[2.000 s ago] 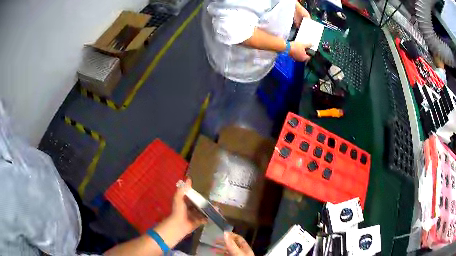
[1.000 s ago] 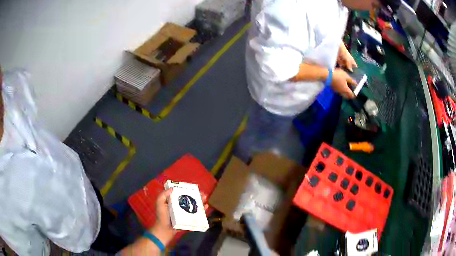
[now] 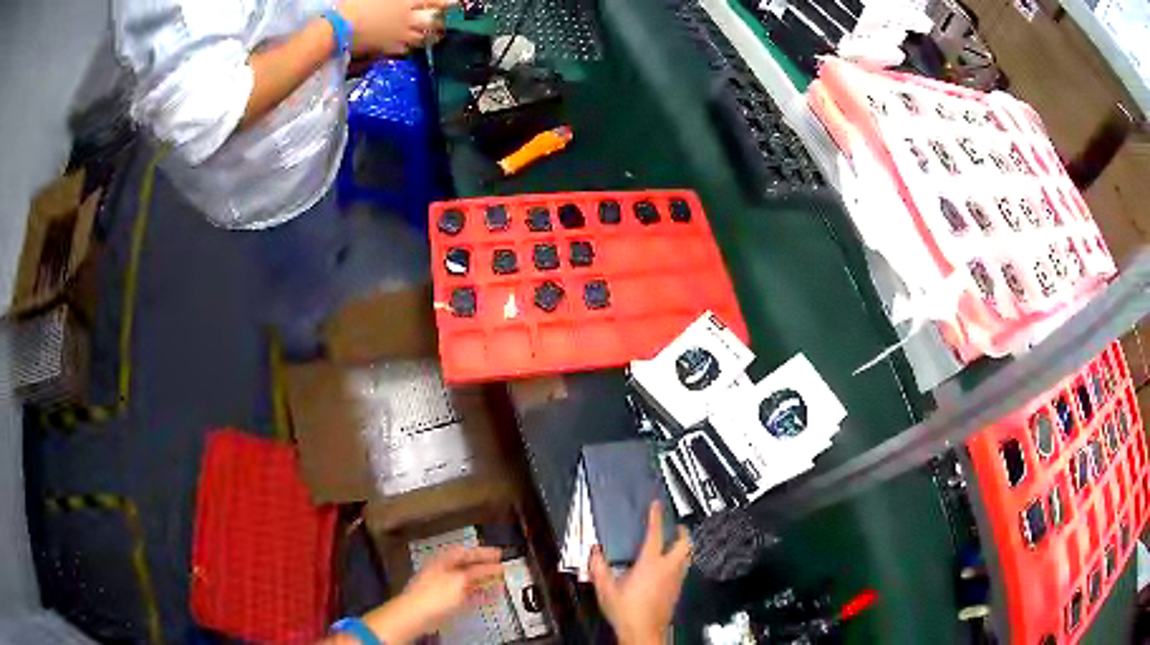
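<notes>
My left hand [image 3: 449, 590], with a blue wristband, is at the lower centre, its fingers apart and empty. Its fingertips are beside a white retail box [image 3: 525, 597] with a round dark picture. My right hand [image 3: 646, 582] has its thumb and fingers on the near edge of a dark grey box base [image 3: 624, 495]. Thin white pieces fan out under the base's left side. White gift boxes [image 3: 783, 416] with watch pictures are stacked to the right. Dark and white box edges stand between them and the base.
A red pocket tray [image 3: 593, 343] with dark watch heads lies beyond the boxes. An open carton [image 3: 331, 428] and red crate [image 3: 259, 536] are left. A metal post [image 3: 933, 422] crosses at right, by film-covered trays [image 3: 940, 164] and a tilted red tray [image 3: 1009, 554]. A coworker stands upper left.
The view has swung right towards the bench. My left hand has let go of the white retail box it held up. My right hand has come into clear view on the dark box base.
</notes>
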